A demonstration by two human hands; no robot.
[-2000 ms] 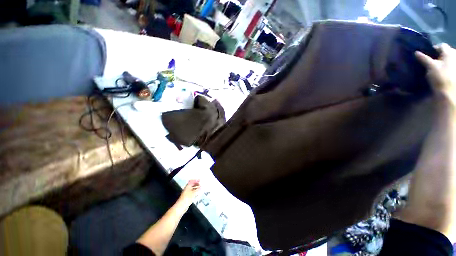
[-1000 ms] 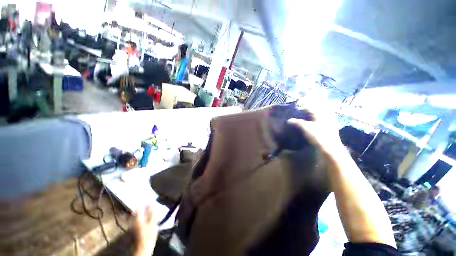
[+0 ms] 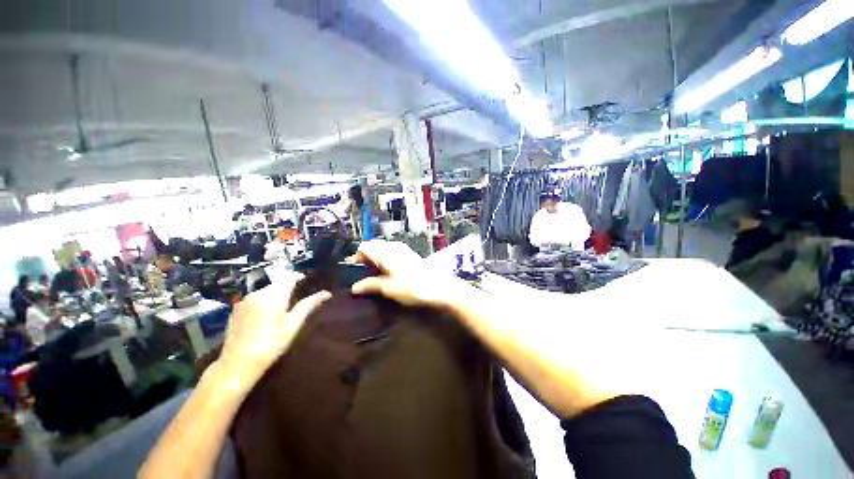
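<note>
The dark brown vest (image 3: 412, 393) hangs upright in front of me, its lower part cut off by the picture's bottom edge. A dark button (image 3: 350, 374) shows on its front. A dark hanger hook (image 3: 323, 224) rises above the neckline. My left hand (image 3: 272, 323) holds the vest's neckline on the left side, thumb towards the middle. My right hand (image 3: 398, 273) grips the neckline on the right, close to the hook. The fingertips are partly hidden by the cloth.
A white table (image 3: 627, 346) reaches away at right. A blue-capped spray can (image 3: 716, 419) and a second can (image 3: 766, 421) stand there. Dark checked cloth (image 3: 571, 271) lies at its far end, before a person in white (image 3: 559, 224). Garment racks stand behind; other workers sit at left.
The view has swung up and right. The vest is now upright and nearer the middle. My left hand, low and off the vest before, has come up to its neckline.
</note>
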